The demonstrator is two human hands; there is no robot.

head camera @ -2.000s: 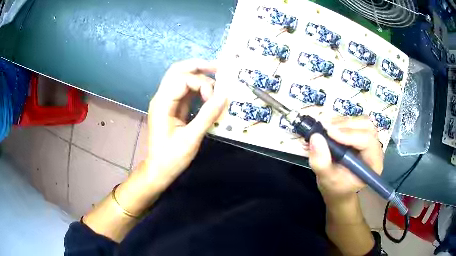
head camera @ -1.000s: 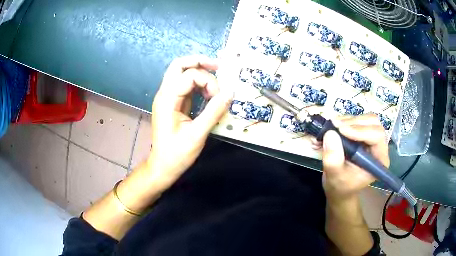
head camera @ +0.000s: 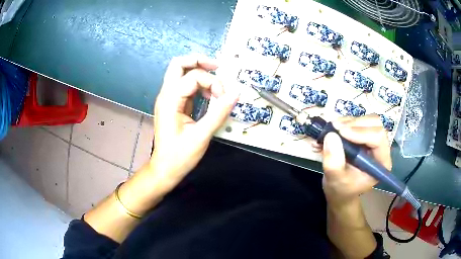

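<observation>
My right hand [head camera: 354,157] holds a soldering iron [head camera: 371,164] by its dark blue-black handle. The iron's metal tip points up-left and ends at the lower edge of a circuit board [head camera: 259,80] in the leftmost column; whether it touches cannot be told. My left hand [head camera: 189,109] is at the left edge of the cream fixture [head camera: 298,146], thumb and forefinger tips close together beside that board. No solder wire can be made out between them. The fixture carries blue-black and silver boards in rows, with thin reddish-brown lead wires.
A clear shallow tub [head camera: 422,109] with silvery bits stands right of the fixture. A round wire grille [head camera: 386,10] is behind it. More loaded fixtures [head camera: 453,119] are at the far right edge. A black cord [head camera: 388,222] loops off the green bench [head camera: 116,45]. Red stools [head camera: 55,109] stand below.
The fixture has shifted slightly left compared with a second ago. The iron's tip has moved a little left and up. My left hand has hardly moved.
</observation>
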